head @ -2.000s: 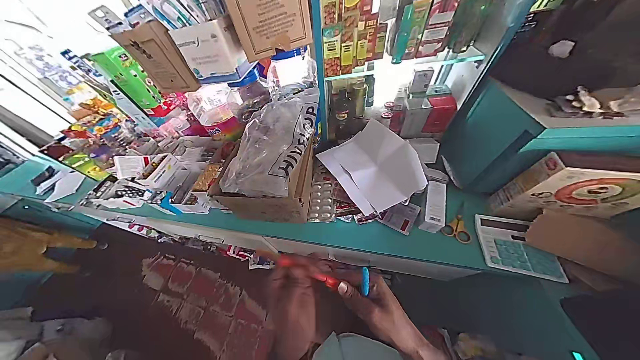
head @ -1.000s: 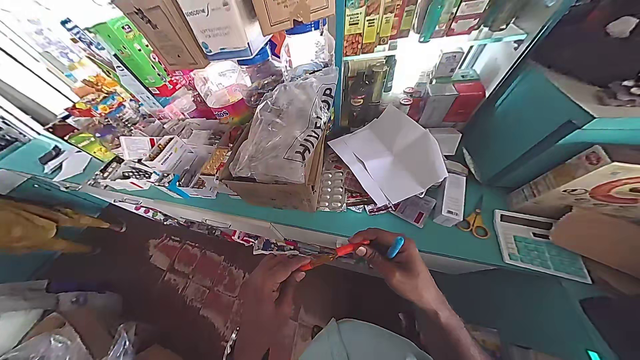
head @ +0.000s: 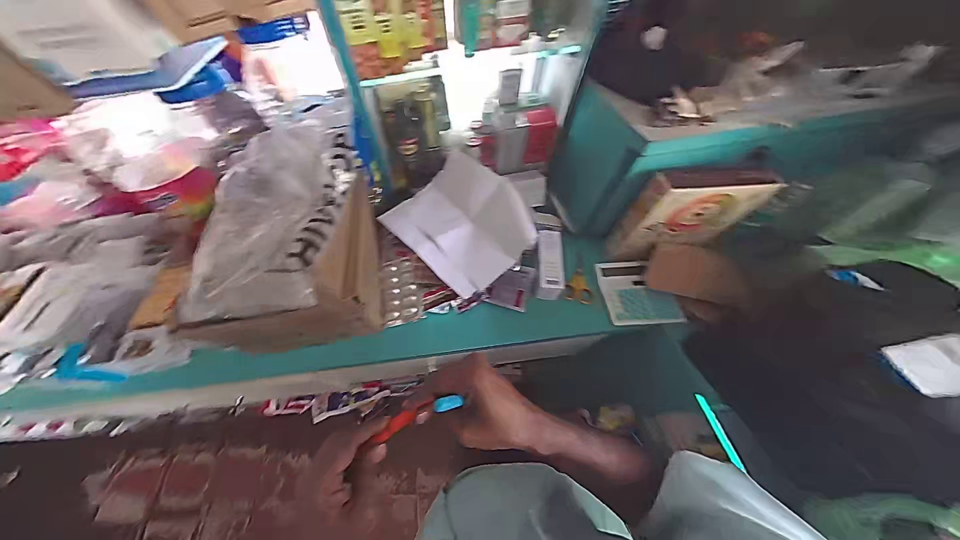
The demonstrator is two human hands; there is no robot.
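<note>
Both of my hands are low in the middle of the view, just in front of the teal counter (head: 480, 330). Between them lies a slim orange-red tool with a blue end (head: 409, 421); blur hides its exact kind. My left hand (head: 345, 465) grips its lower red end. My right hand (head: 487, 409) has its fingers closed around the upper part, by the blue end. On the counter beyond are a creased white paper sheet (head: 469, 225), a blister pack of tablets (head: 401, 292), a small white carton (head: 550, 262), yellow-handled scissors (head: 578, 286) and a calculator (head: 637, 292).
An open cardboard box (head: 352, 277) with a printed plastic bag (head: 255, 217) stands on the counter's left part. A printed carton (head: 697, 210) leans by the teal cabinet (head: 607, 157) at right. Small packets (head: 337, 401) line a lower ledge. Red worn floor tiles (head: 187, 480) show below.
The view has shifted right and closer to the counter. The red tool stays between my hands throughout. My right hand has turned so that its back faces up more over the tool.
</note>
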